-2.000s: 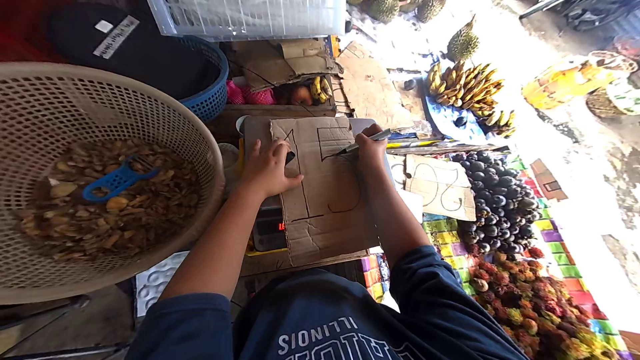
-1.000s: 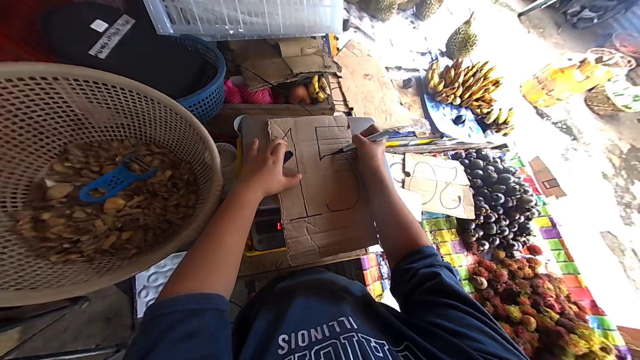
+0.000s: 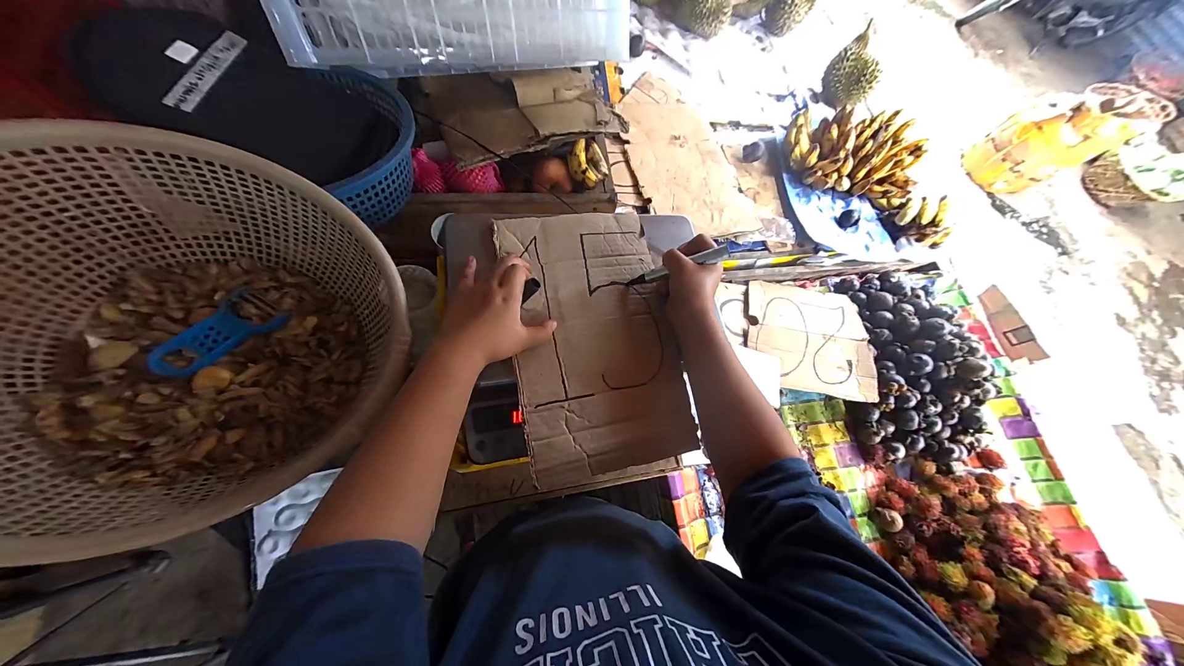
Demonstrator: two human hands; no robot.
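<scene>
A creased piece of brown cardboard [image 3: 601, 361] lies over a weighing scale [image 3: 495, 421] whose lit display shows beside its left edge. Large black numerals are drawn on the cardboard. My right hand [image 3: 694, 277] grips a marker pen [image 3: 680, 265], its tip touching the cardboard near the upper numeral strokes. With fingers spread, my left hand [image 3: 493, 310] rests on the cardboard's left edge; a black marker cap [image 3: 530, 289] sits at its fingers, and whether they pinch it is unclear.
A large beige plastic basket [image 3: 379, 268] with peelings and a blue peeler [image 3: 217, 335] stands at left. Right are a marked cardboard sign [image 3: 809, 342], dark round fruit [image 3: 916, 361], rambutans [image 3: 980, 555] and bananas [image 3: 851, 153]. A clear plastic crate [image 3: 453, 32] stands at the top.
The curved black stroke on the cardboard shows in all frames; my right hand with the marker has shifted slightly near the top strokes. My left hand stays at the left edge.
</scene>
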